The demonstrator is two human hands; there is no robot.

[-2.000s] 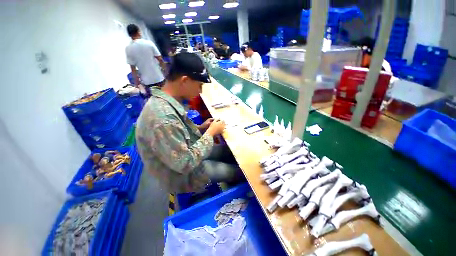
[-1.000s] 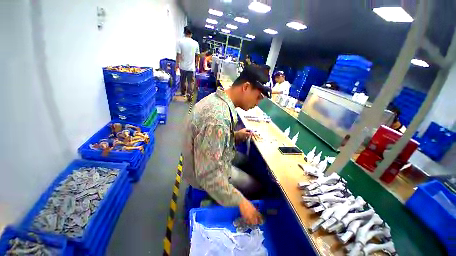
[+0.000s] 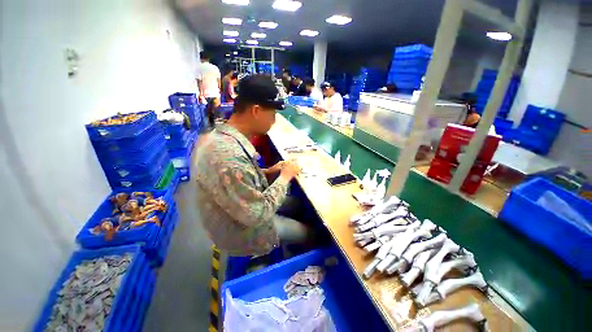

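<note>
Neither of my hands is in the picture. A pile of white-grey curved handle assemblies (image 3: pixel 415 249) lies on the tan bench (image 3: pixel 324 201) at lower right, flared dark-tipped heads toward the belt and straight ends toward the bench's near edge. One more handle (image 3: pixel 451 316) lies apart at the bottom edge. White nozzle bottles (image 3: pixel 369 188) stand just beyond the pile, and a black mobile phone (image 3: pixel 341 179) lies flat beside them. The blue parts bin (image 3: pixel 259 285) below the bench holds grey pieces (image 3: pixel 304 281) and a clear bag (image 3: pixel 276 314).
A seated person in a patterned shirt (image 3: pixel 234 188) works at the bench with both hands together. The green belt (image 3: pixel 480 240) runs along the right, with red cartons (image 3: pixel 464 155), a blue tote (image 3: pixel 548 220) and a pale post (image 3: pixel 425 97). Stacked crates (image 3: pixel 126 149) line the left.
The view has swung right since one second ago. The seated person's hand has left the blue bin and is back at the bench. The walking person is farther off than two seconds ago.
</note>
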